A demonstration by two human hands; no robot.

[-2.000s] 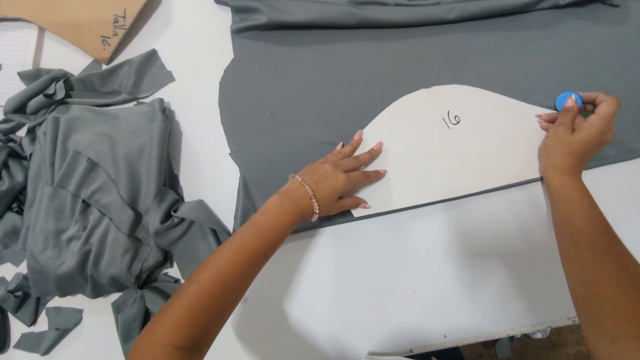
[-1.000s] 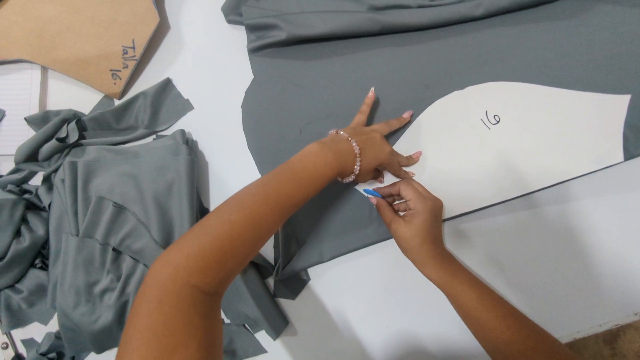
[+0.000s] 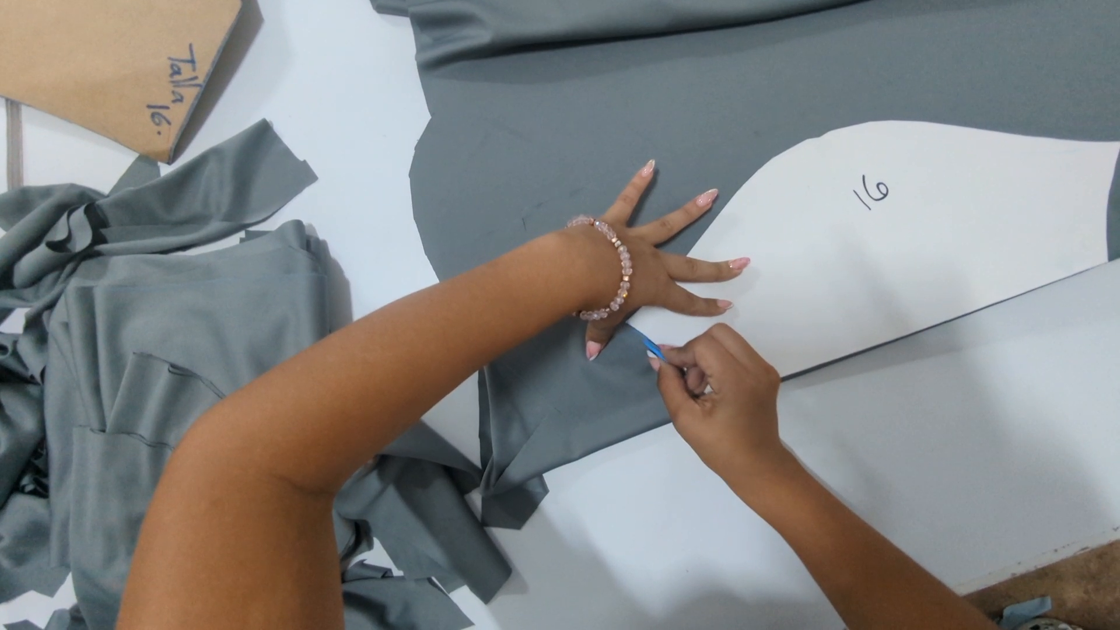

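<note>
A white paper pattern piece point(image 3: 945, 236), marked 16, lies on grey fabric point(image 3: 542, 157) along the fabric's near edge. Spread wide, my left hand point(image 3: 652, 262) rests across the pattern's left side and the fabric, with a pink bead bracelet at the wrist. Just below it, my right hand point(image 3: 722, 385) pinches a thin blue piece, probably tailor's chalk point(image 3: 649, 343), seen edge-on at the pattern's lower left edge. The pattern's far lower left corner is partly covered by my hands.
Folded grey fabric point(image 3: 201, 306) and loose scraps lie in a pile at the left. A brown cardboard pattern point(image 3: 96, 61) with handwriting is at the upper left. The white table's near edge point(image 3: 1041, 560) shows at the lower right.
My right hand, with the blue piece, has moved from the pattern's right end to its left end. My left hand has spread and turned at the left end. The view has shifted.
</note>
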